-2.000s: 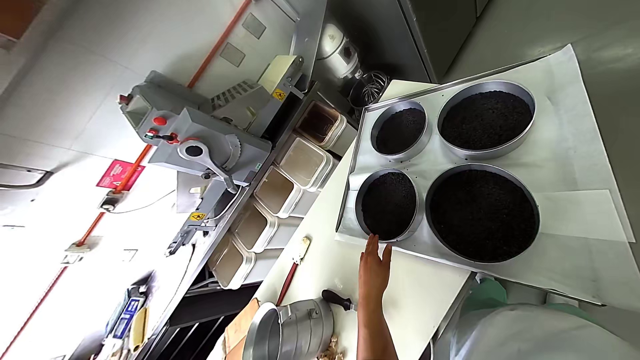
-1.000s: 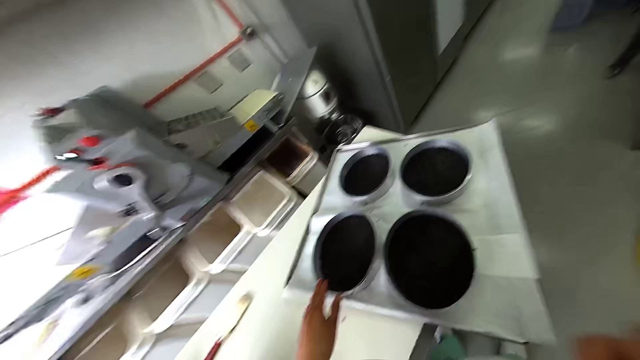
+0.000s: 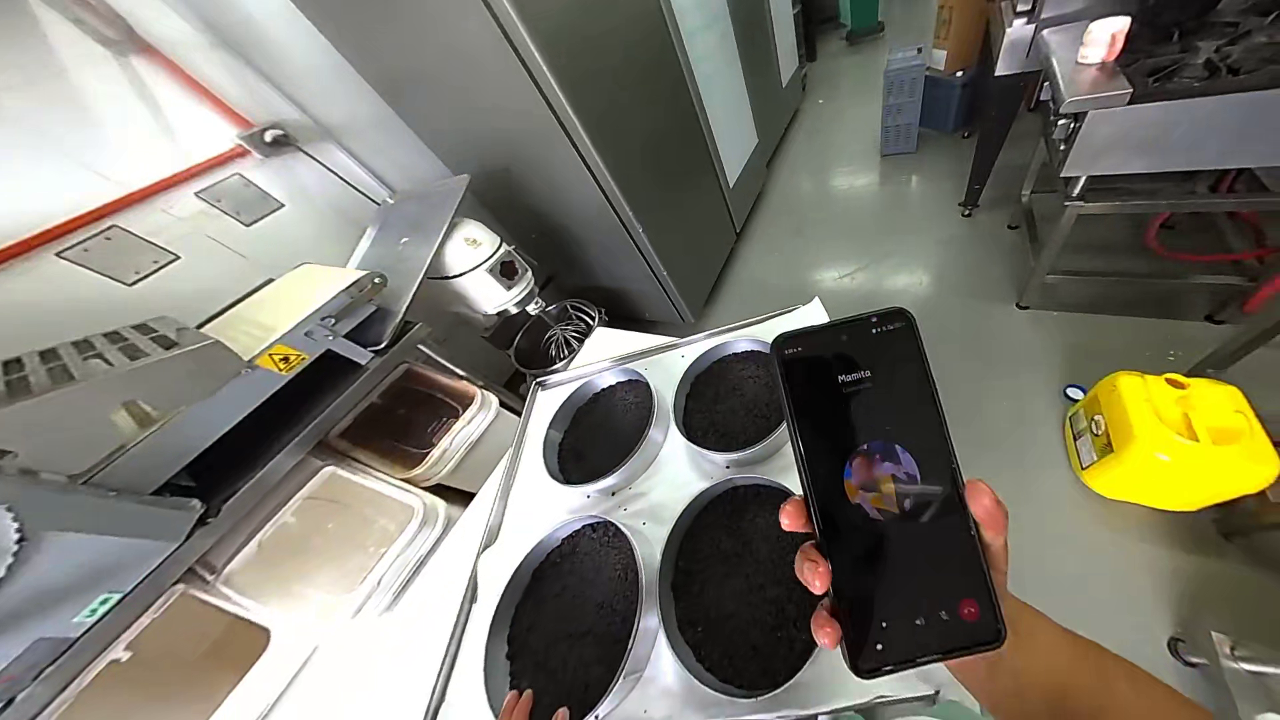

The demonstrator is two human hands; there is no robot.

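Note:
A black smartphone (image 3: 885,500) with a lit call screen is held upright in my right hand (image 3: 985,560), above the right side of a paper-lined tray (image 3: 655,480). Several round metal pans on that tray hold a dark crumb layer: a small one (image 3: 605,425) at back left, another (image 3: 735,400) at back right partly behind the phone, a third (image 3: 575,620) at front left and a fourth (image 3: 745,590) at front right. Only the fingertips of my left hand (image 3: 533,706) show, at the bottom edge by the front left pan; the rest is out of frame.
Lidded bins (image 3: 325,535) line the left side beside a sheeter machine (image 3: 300,300). A stand mixer (image 3: 480,265) and a wire whisk (image 3: 568,335) stand behind the tray. A yellow jug (image 3: 1170,440) is on the floor at right, below a metal stove (image 3: 1180,130).
My right hand has come into full view with the smartphone in it; one second ago only a blurred part showed at the lower right. The view has swung to the right.

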